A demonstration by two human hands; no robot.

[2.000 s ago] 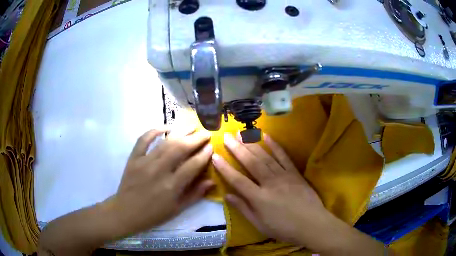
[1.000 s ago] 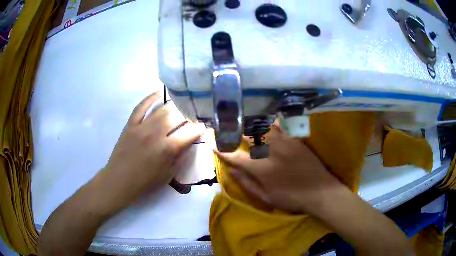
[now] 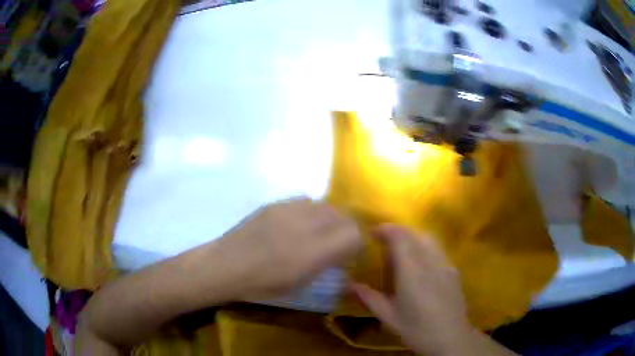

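The mustard-yellow garment panel [image 3: 480,229] lies spread on the table in front of and under the sewing machine head [image 3: 445,104]. My left hand [image 3: 299,240] is at the panel's left edge near the front of the table, its fingers closed on the cloth. My right hand [image 3: 425,285] is beside it, thumb and fingers pinching the same edge. Both hands are blurred. The presser foot and needle are hidden or too blurred to make out; bright lamp light falls on the cloth there.
A bundle of cut mustard panels [image 3: 90,160] hangs over the left table edge. A small mustard piece [image 3: 607,226] lies at the right of the machine bed. More mustard cloth [image 3: 278,337] lies below the table's front edge.
The view has shifted left. Both hands have moved from beside the needle toward the table's front edge. The panel, bunched under my right hand before, is now spread out left of and below the needle area.
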